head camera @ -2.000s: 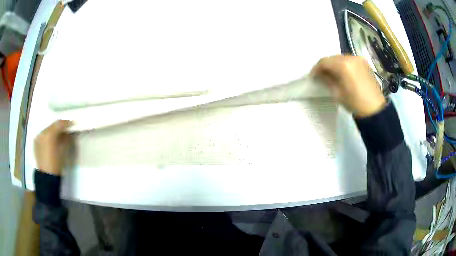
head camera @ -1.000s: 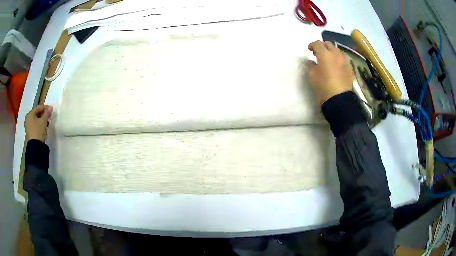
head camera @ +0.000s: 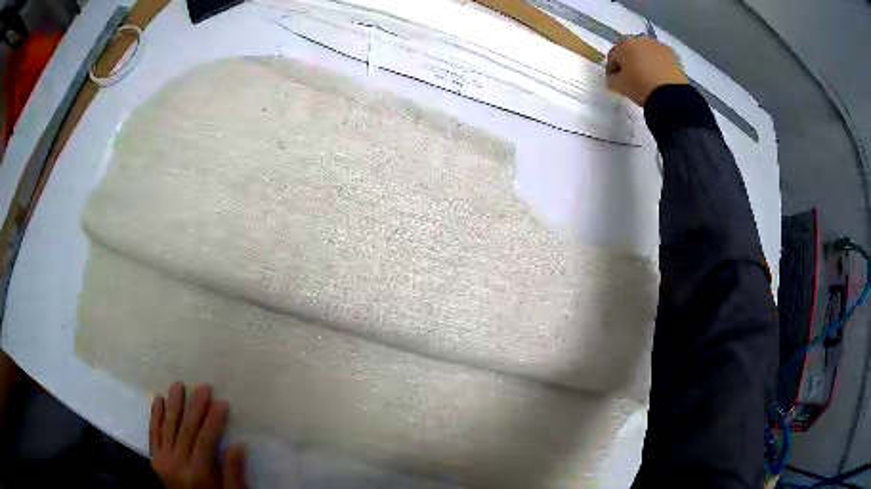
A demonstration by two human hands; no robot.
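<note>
A beige fabric panel (head camera: 382, 220) lies spread over the table, with a folded ridge running across it from left to lower right. My left hand (head camera: 194, 437) rests flat on the panel's near edge at the lower left, fingers slightly apart and empty. My right hand (head camera: 646, 71) is at the far right edge of the table, by the end of the paper patterns (head camera: 449, 72). Its fingers are curled, and I cannot tell whether they hold anything.
A grey metal ruler (head camera: 731, 116) lies along the far right edge, partly behind my right hand. A brown strip (head camera: 540, 21) lies at the far edge. A white ring (head camera: 116, 55) and a long grey strip (head camera: 59, 126) are at the left. Blue hoses (head camera: 829, 329) hang at the right.
The view has turned. The panel was lifted and folded, then laid down. My right hand has moved from beside the iron to the far edge. My left hand has moved to the near edge.
</note>
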